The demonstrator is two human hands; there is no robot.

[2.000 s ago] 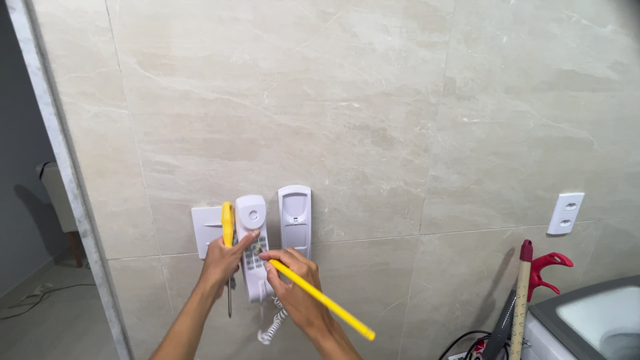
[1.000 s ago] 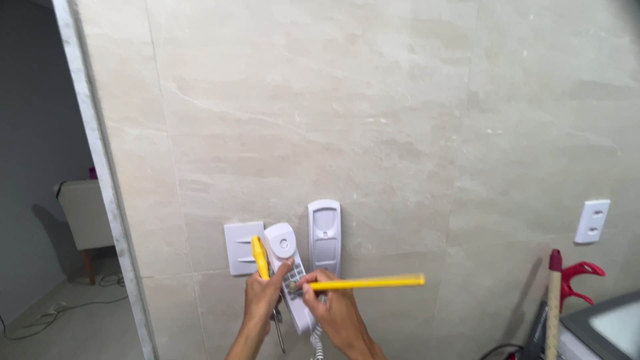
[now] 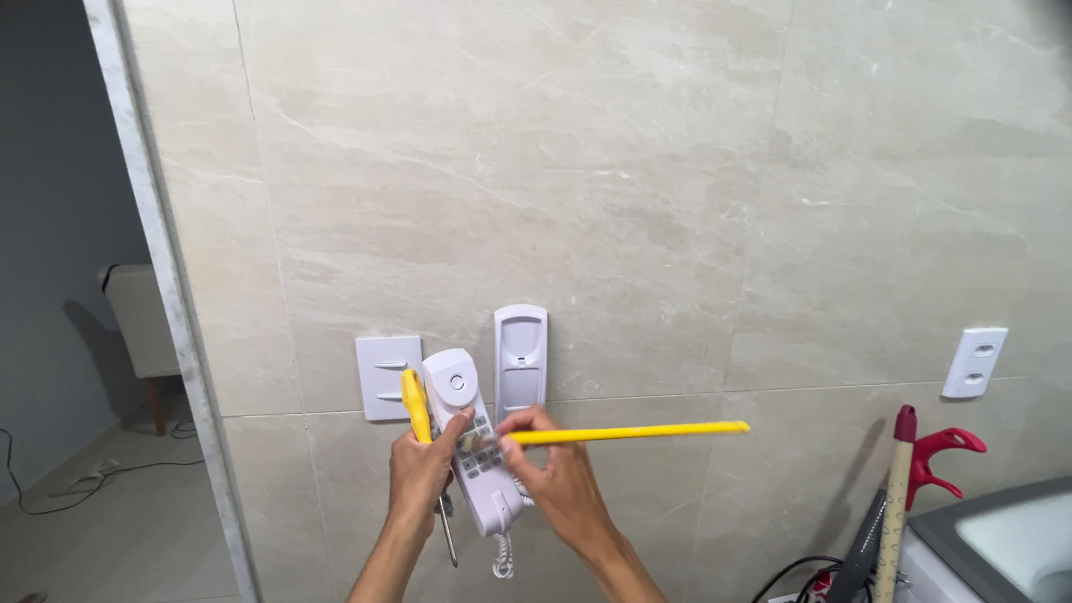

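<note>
My left hand [image 3: 421,477] holds a white telephone handset [image 3: 490,498], its thumb beside the keypad, together with a screwdriver [image 3: 415,404] that has a yellow handle and a shaft pointing down. Between the fingers of my right hand [image 3: 557,477] is a long yellow stick, seemingly a pencil or brush [image 3: 628,434]; its working end lies over the keypad, blurred, so contact cannot be told. The handset's coiled cord [image 3: 502,557] hangs below it. On the wall behind, the white phone cradle [image 3: 521,360] is right of the handset, and a white switch plate [image 3: 389,368] is left of it.
A white power outlet [image 3: 976,363] is on the tiled wall at right. Below it stand a patterned pole [image 3: 894,519], a red plastic tool head [image 3: 930,469] and a grey-rimmed appliance [image 3: 971,544]. Past the doorway edge [image 3: 159,251] at left are a chair [image 3: 146,318] and floor cables [image 3: 105,481].
The yellow stick, slanting down to the right two seconds ago, is now nearly level. The handset and screwdriver have tilted, their tops leaning left. Both hands keep hold of their things.
</note>
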